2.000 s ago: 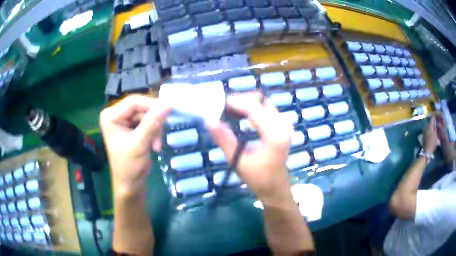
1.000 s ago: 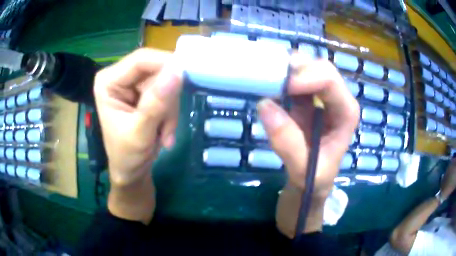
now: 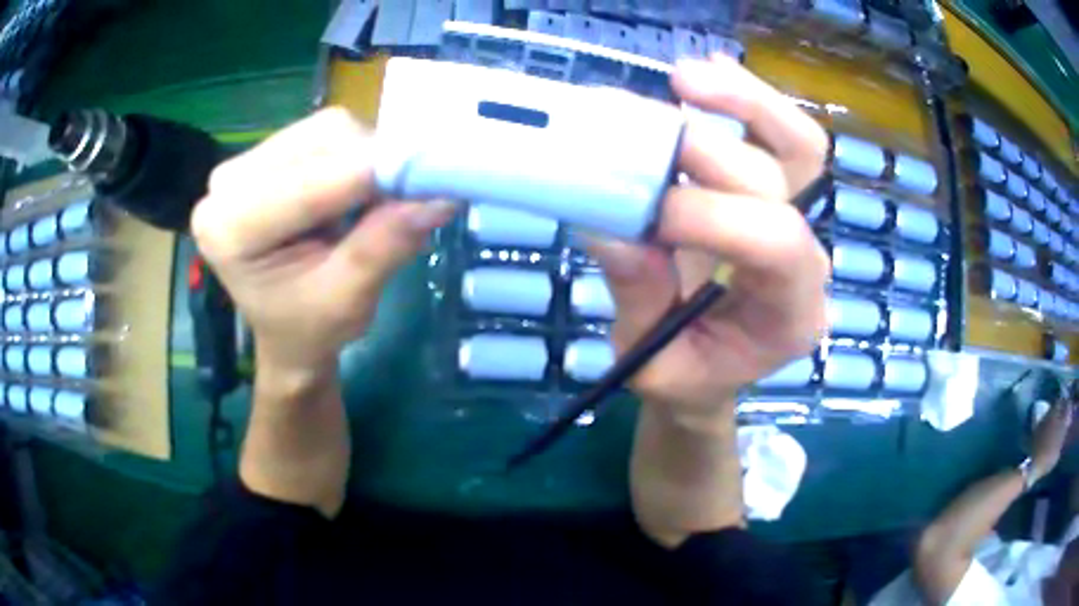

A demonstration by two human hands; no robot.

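A pale blue-white plastic housing (image 3: pixel 532 154) is held up between my two hands above the tray. Its dark slot faces me. My left hand (image 3: pixel 296 231) pinches its left end between thumb and fingers. My right hand (image 3: pixel 734 225) grips its right end and also holds a thin black tool (image 3: pixel 615 376), which slants down to the left across the palm. The clear blister tray (image 3: pixel 521 389) with rows of similar housings lies below, partly hidden by my hands.
A heat gun (image 3: pixel 154 166) lies at left, beside a tray of housings on cardboard (image 3: pixel 136 355). Grey parts (image 3: pixel 414 24) stand behind. A crumpled white cloth (image 3: pixel 771 471) and a white scrap (image 3: pixel 950 391) lie in front. Another tray and a person's arm (image 3: pixel 982 509) are at right.
The housing has turned so its slot shows. My right hand's fingers have shifted, and the black tool has swung from nearly upright to a slant. The view has moved closer to the tray's left side.
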